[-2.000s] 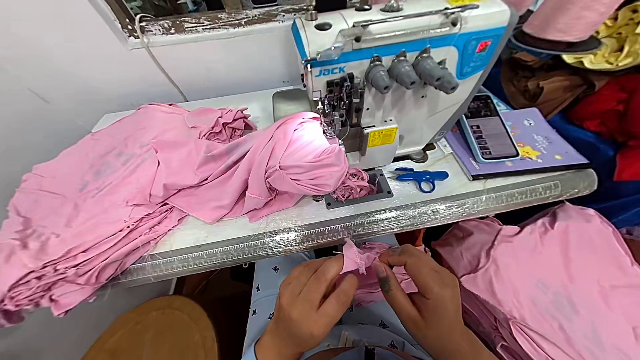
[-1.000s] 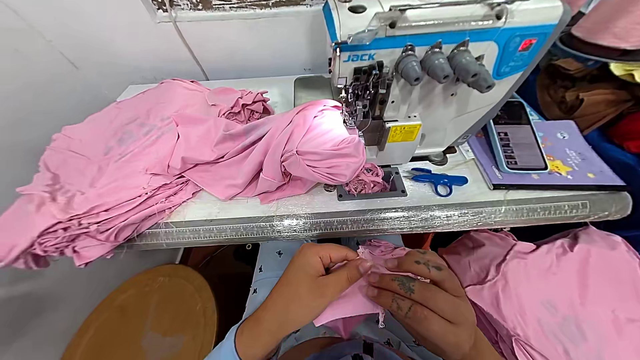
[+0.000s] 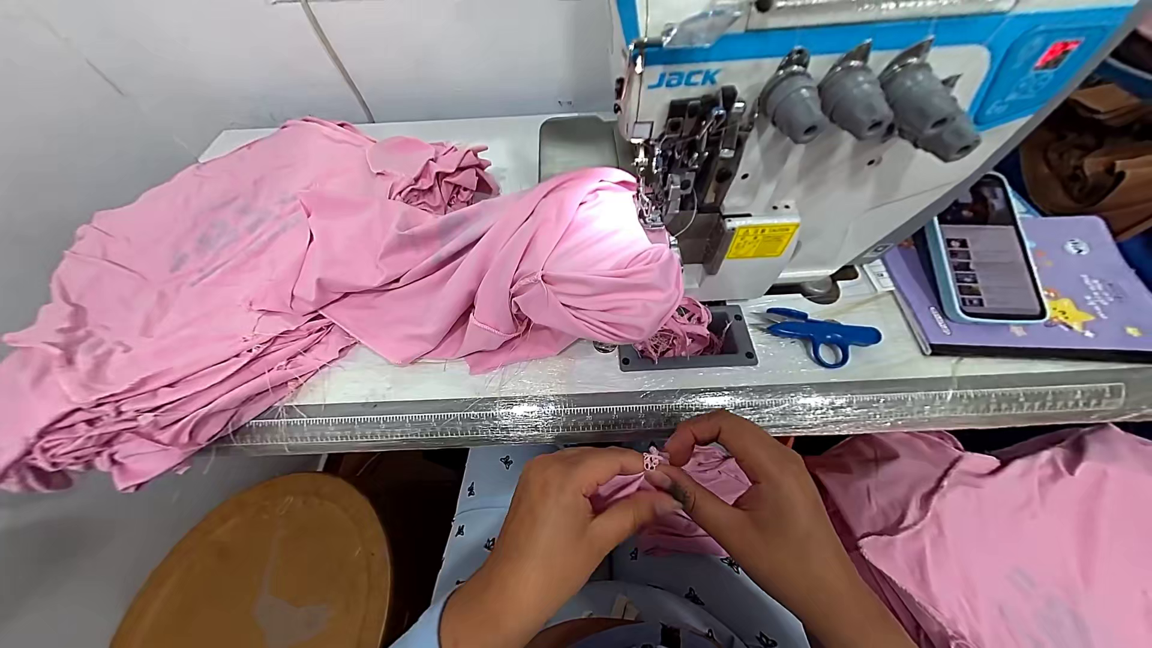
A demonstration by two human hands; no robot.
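My left hand (image 3: 576,513) and my right hand (image 3: 756,495) meet above my lap, just in front of the table edge. Both pinch a small piece of pink fabric (image 3: 711,472) by its gathered edge, and the rest of it hangs below the fingers. Beyond them stands a white and blue Jack overlock sewing machine (image 3: 684,54). Pink knit fabric (image 3: 423,261) lies in a heap on the left of the table, its right end bunched at the needle area under the lamp's light. Blue thread snips (image 3: 823,333) rest right of the pink thread scraps (image 3: 684,331).
A clear ruler (image 3: 576,421) runs along the table's front edge. At the right, a phone (image 3: 985,252) lies on a purple notebook (image 3: 1089,279). More pink fabric (image 3: 1008,540) is at the lower right, and a round brown stool seat (image 3: 270,576) at the lower left.
The small piece, spread lower between my hands a second ago, is now pinched up at its edge, with my fingertips close together. The view has moved nearer to the table.
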